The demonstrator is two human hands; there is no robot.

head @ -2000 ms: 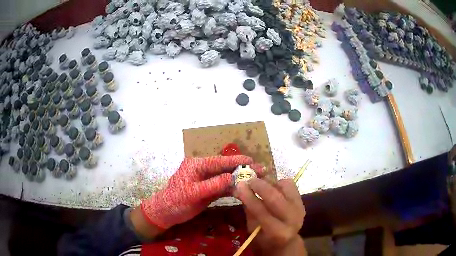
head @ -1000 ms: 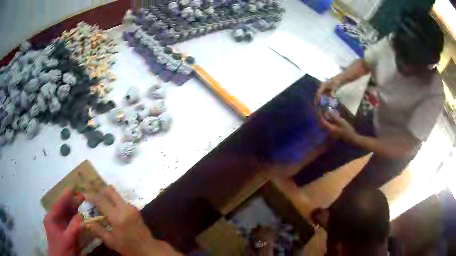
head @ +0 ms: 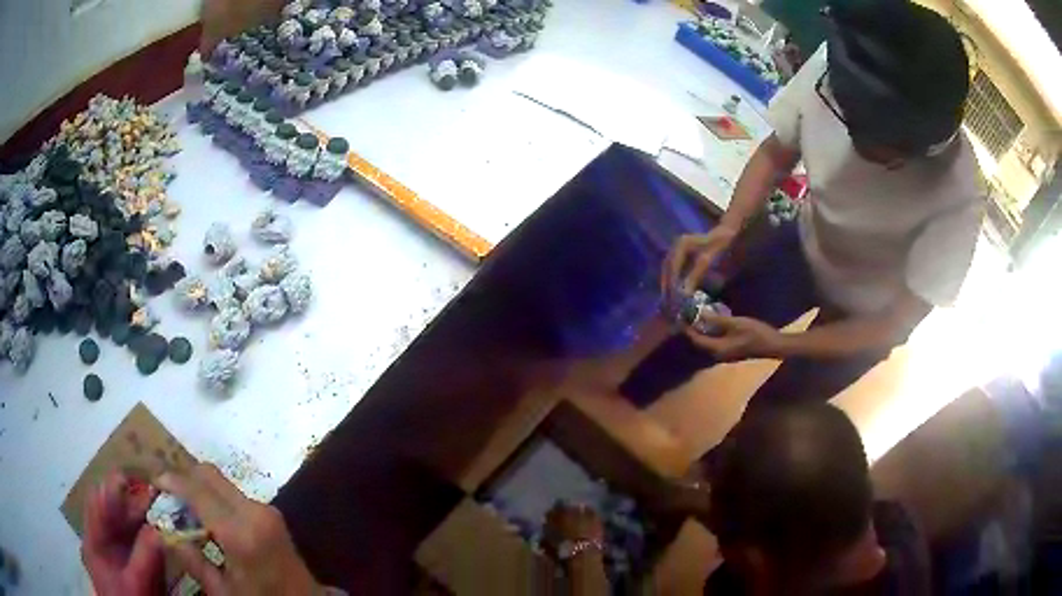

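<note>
My left hand, in a red-pink knit glove, is at the bottom left, cut off by the lower edge. My bare right hand is just right of it. Between them they hold a pale grey figurine casting, both hands' fingers around it. A thin wooden stick shows partly at my right hand's fingers. The hands are over the brown cardboard pad. A bit of the red glue pot shows beside the gloved fingers.
Dark discs, a grey heap, cream-orange inserts and loose grey castings lie beyond. A wooden strip lies by purple-grey rows. One person stands at right; another reaches into a carton.
The view has swung right, bringing two people and the carton into sight. The hands have shifted to the lower left of the picture, still around the casting.
</note>
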